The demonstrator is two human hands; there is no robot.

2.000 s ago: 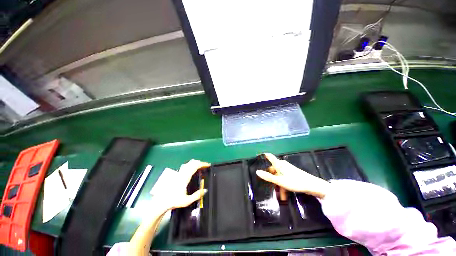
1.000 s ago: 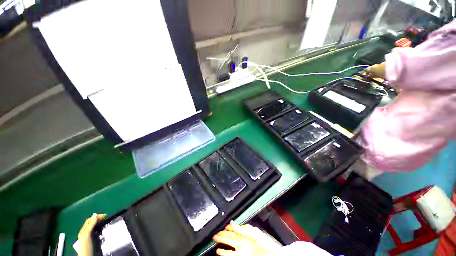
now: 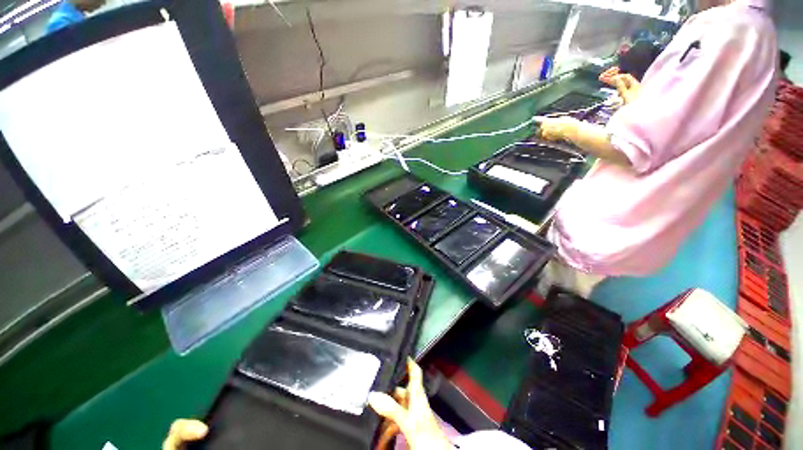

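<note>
A black phone tray [image 3: 231,413] lies at an angle in front of me, its near end cut off by the lower edge. Three dark, glossy smartphones, one of them here [image 3: 310,367], lie in its visible slots, and the slot nearest me is bare. My left hand [image 3: 185,433] is at the tray's left edge, mostly out of the picture. My right hand [image 3: 407,406] grips the tray's right edge, thumb near the closest phone. A second black tray [image 3: 398,185] with several dark phones lies farther right on the green bench.
A chart board [image 3: 231,132] with white sheets stands behind, a clear plastic plate [image 3: 239,294] at its foot. A power strip [image 3: 350,165] is by the wall. A person in pink [image 3: 674,145] stands at right, near a red stool [image 3: 678,343]. A dark surface [image 3: 572,373] holds white coiled wire.
The view has swung right. The phone tray has turned to a steeper angle, its far end now pointing away from me. My right hand has closed on its right edge.
</note>
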